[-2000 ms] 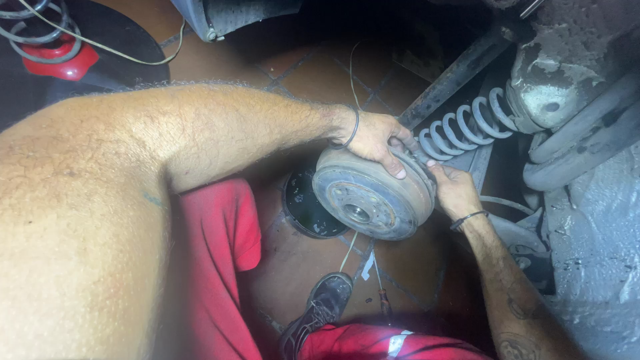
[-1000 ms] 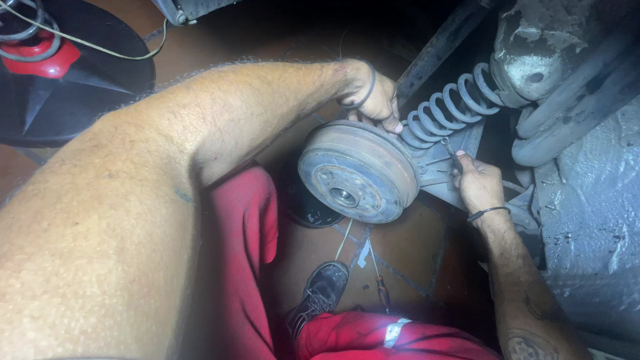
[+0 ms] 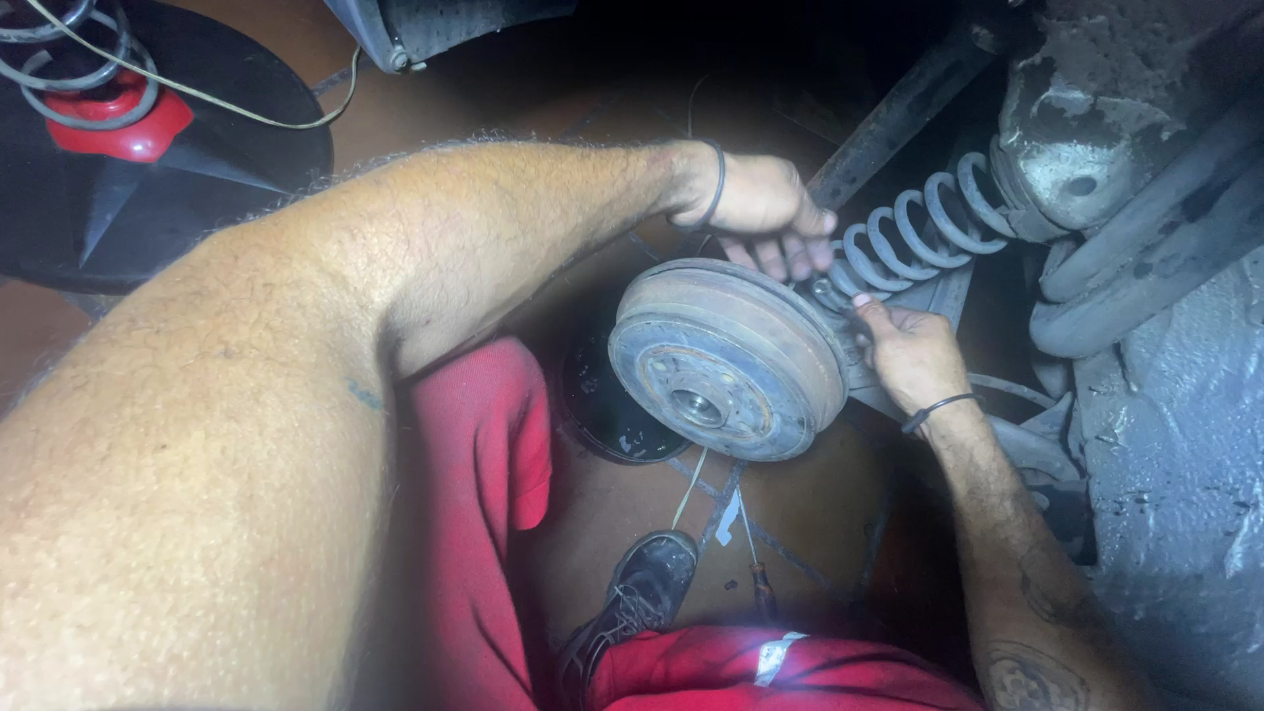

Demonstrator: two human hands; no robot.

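Note:
A rusty brake drum (image 3: 731,365) hangs at the centre, its hub face towards me. Over its back edge reaches my left hand (image 3: 775,207), fingers bent down near the lower end of a grey coil spring (image 3: 918,232); whether they hold anything is unclear. To the right of the drum, my right hand (image 3: 913,355) pinches a small metal tool, seemingly a wrench (image 3: 828,293), between thumb and fingers. Its ring-like end lies behind the drum's rim, beside the spring. The part it meets is hidden.
Under the drum sits a dark round container (image 3: 627,434) on the tiled floor. A screwdriver (image 3: 761,588) lies near my shoe (image 3: 657,573). Upper left is a black round base (image 3: 227,188) with a red piece, a coil and a cable. The car's underbody (image 3: 1175,434) fills the right.
Two seconds ago both hands were close together at the drum's back edge. My right hand drew away to the right with the tool showing, and now is back nearer the drum.

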